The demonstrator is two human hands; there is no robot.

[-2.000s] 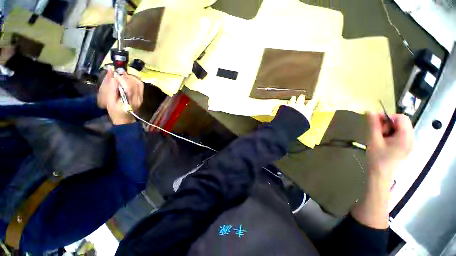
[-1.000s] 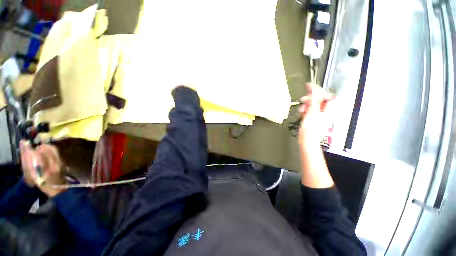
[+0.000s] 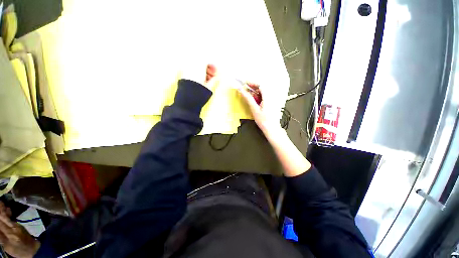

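Note:
A large panel [image 3: 131, 55] lies in front of me, washed out to white, with yellow at its near edge. My left hand [image 3: 210, 73] is on the panel; most of it is lost in the glare, so its grip cannot be told. My right hand [image 3: 255, 103] holds thread snips [image 3: 255, 92] with red handles over the panel's right part, the thin tip pointing to the upper left. A thin black cord [image 3: 221, 147] loops at the near edge of the panel, below my hands.
A panel stack [image 3: 20, 116] is at the left. A power strip [image 3: 316, 10] with cables and a red and white can [image 3: 328, 122] are at the right beside a silver-white surface [image 3: 352, 65]. Another person's hand [image 3: 15, 234] is at the lower left.
My right hand has moved left from the table's right side onto the panel with the snips. The brown patch seen at first no longer shows on the panel. The view has shifted.

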